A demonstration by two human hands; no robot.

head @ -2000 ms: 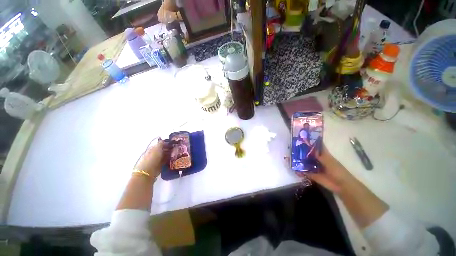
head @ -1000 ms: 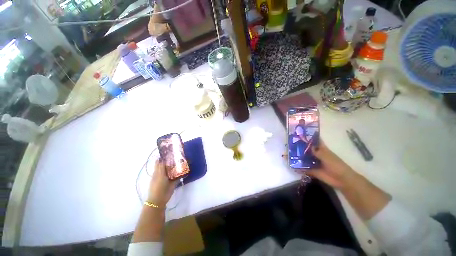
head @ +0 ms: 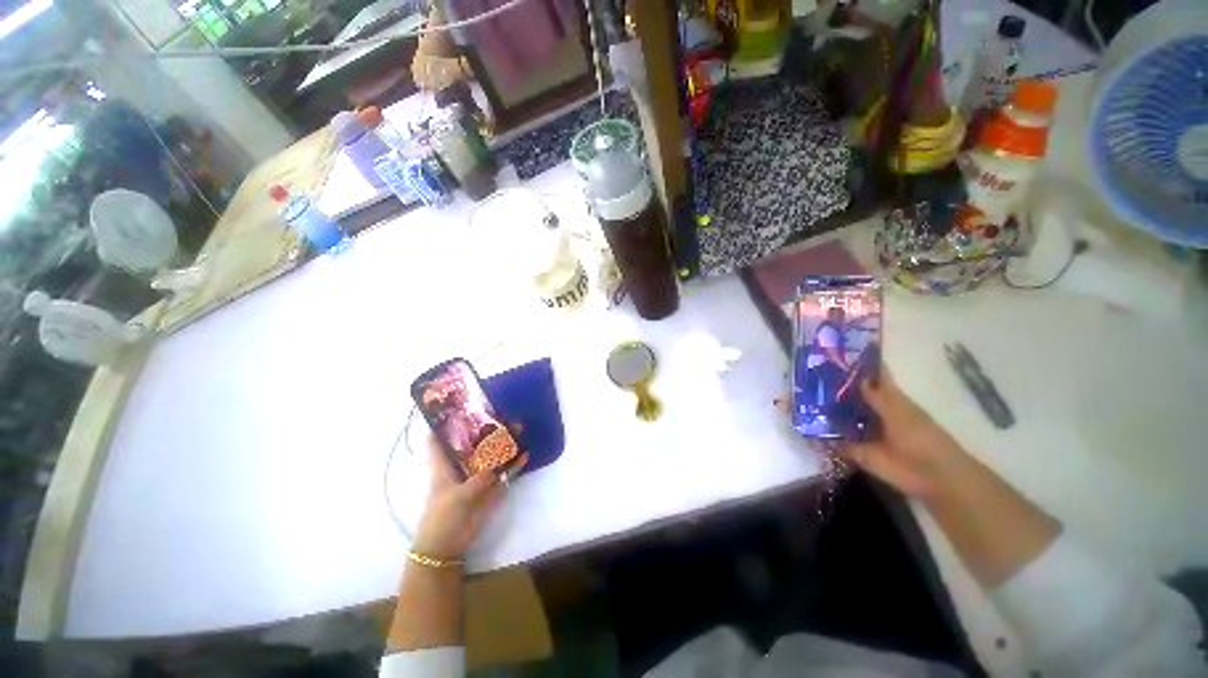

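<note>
My left hand (head: 457, 506) holds a phone (head: 464, 419) with a lit picture screen, tilted to the left, partly over a navy cloth (head: 538, 413) on the white table. A thin white cable runs from the phone's lower end. My right hand (head: 901, 437) holds a second phone (head: 836, 358) upright, its lit screen showing a person and a clock. A bead strap (head: 832, 484) hangs below it at the table's edge. A small gold-coloured hand mirror (head: 635, 379) lies on the table between the hands.
A dark tumbler (head: 641, 252) and a white mug (head: 559, 276) stand behind the mirror. Crumpled tissue (head: 709, 355) lies right of it. Thread snips (head: 979, 384) lie on the right table. A blue fan (head: 1166, 133), an orange-capped bottle (head: 1004, 156) and a speckled cloth (head: 772, 172) are behind.
My left hand has taken hold of the phone that lay on the navy cloth, lifted it and tilted it left. My right hand still holds its phone. The camera view has shifted slightly.
</note>
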